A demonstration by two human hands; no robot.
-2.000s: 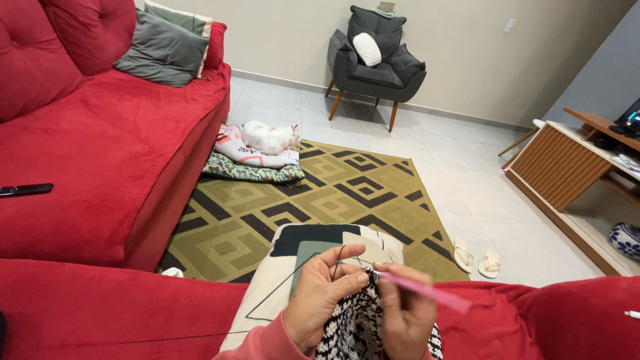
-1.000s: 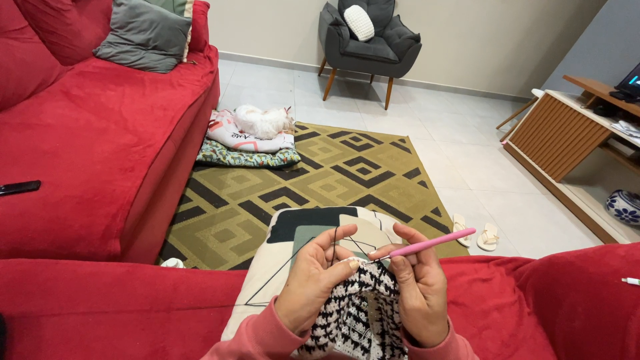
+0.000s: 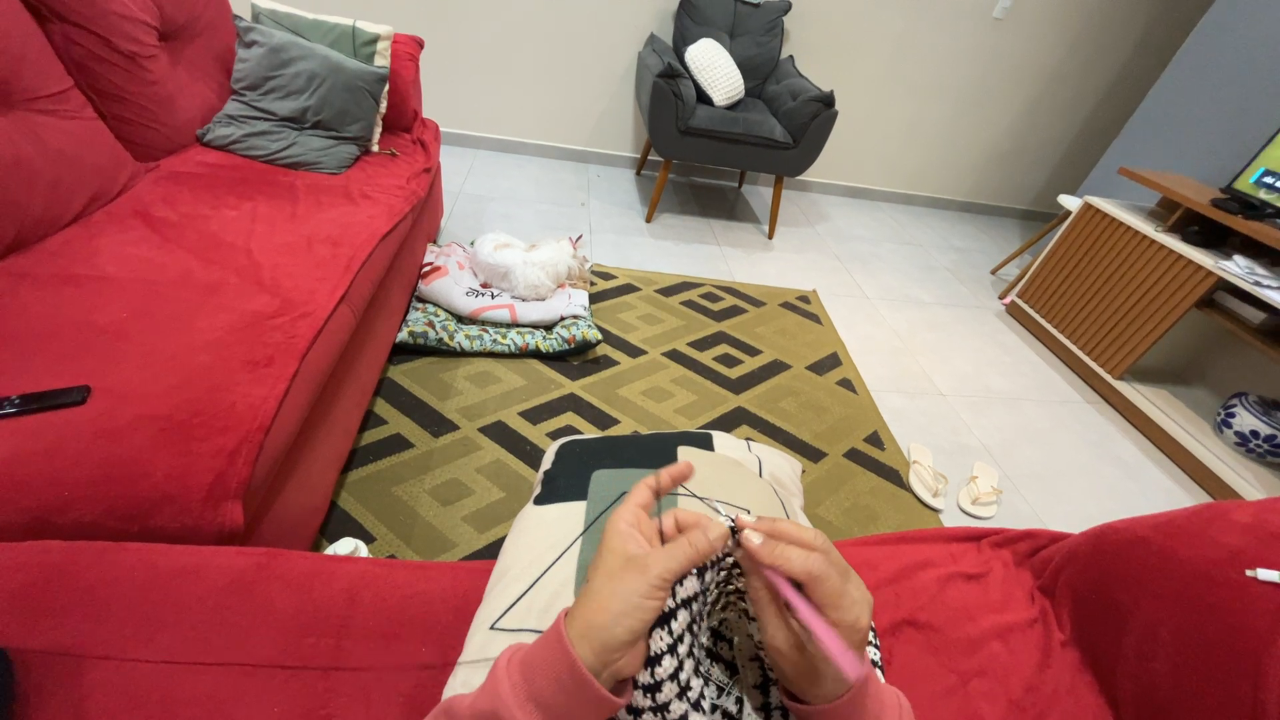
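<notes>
My left hand (image 3: 645, 560) pinches the top edge of a black-and-white crocheted piece (image 3: 690, 630), its index finger raised with dark yarn near it. My right hand (image 3: 810, 600) holds a pink-handled crochet hook (image 3: 815, 625), whose metal tip meets the work between the two hands. The handle slants down to the right and is blurred. The crocheted piece hangs below my hands, in front of a patterned cushion (image 3: 535, 540). Part of the work is hidden by my fingers.
A red sofa (image 3: 200, 330) bears grey pillows (image 3: 300, 95) and a black remote (image 3: 45, 400). A white dog (image 3: 530, 265) lies on stacked pet cushions (image 3: 500, 335) beside a patterned rug (image 3: 720, 350). Flip-flops (image 3: 978, 490), a grey armchair (image 3: 740, 120) and a wooden TV stand (image 3: 1120, 280) stand beyond.
The pink handle, pointing up to the right one second ago, now slants down to the right as my right hand has turned. Both hands remain at the work's top edge.
</notes>
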